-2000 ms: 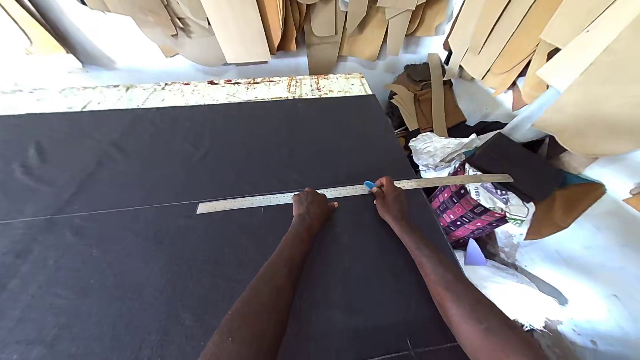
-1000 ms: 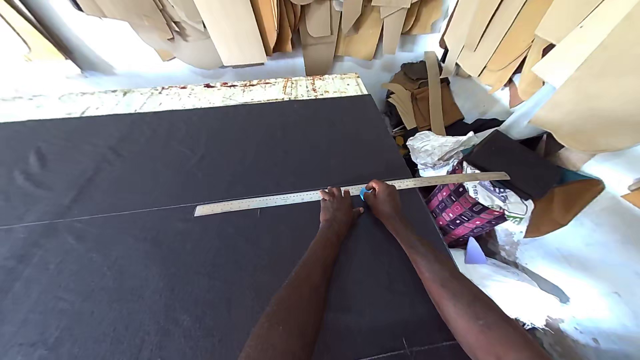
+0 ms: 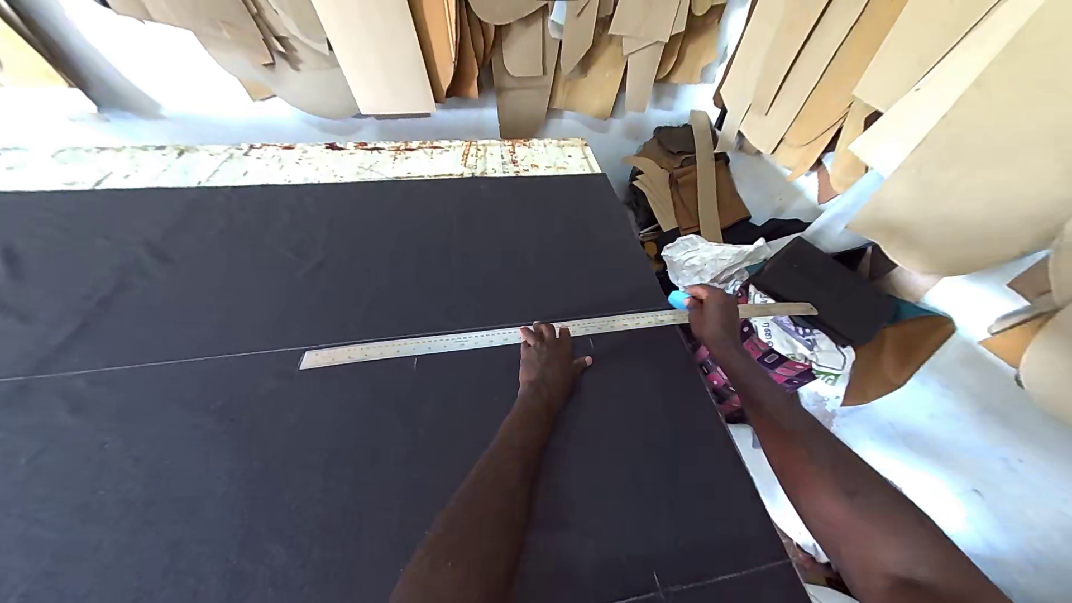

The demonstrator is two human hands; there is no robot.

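Note:
A long metal ruler (image 3: 452, 342) lies across black fabric (image 3: 335, 469) spread on a table, its right end jutting past the table edge. My left hand (image 3: 548, 360) presses on the ruler near its middle, fingertips on it and thumb out on the fabric. At the table's right edge, my right hand (image 3: 713, 318) is closed on a small blue piece of tailor's chalk (image 3: 679, 300), at the ruler's upper edge. A thin pale line (image 3: 167, 363) runs left from the ruler, and short pale marks show just below it.
Past the table's far strip (image 3: 335, 163), card patterns (image 3: 377, 59) hang on the wall. Right of the table, the floor holds a pile of brown and black material (image 3: 729, 197), a crumpled white bag (image 3: 712, 260), a dark folded piece (image 3: 825, 289) and a pink patterned bag (image 3: 775, 356).
My right hand has moved right along the ruler to the table edge with the chalk. My left hand shifted right, then stayed near the ruler's middle. A short mark now shows beside my left hand.

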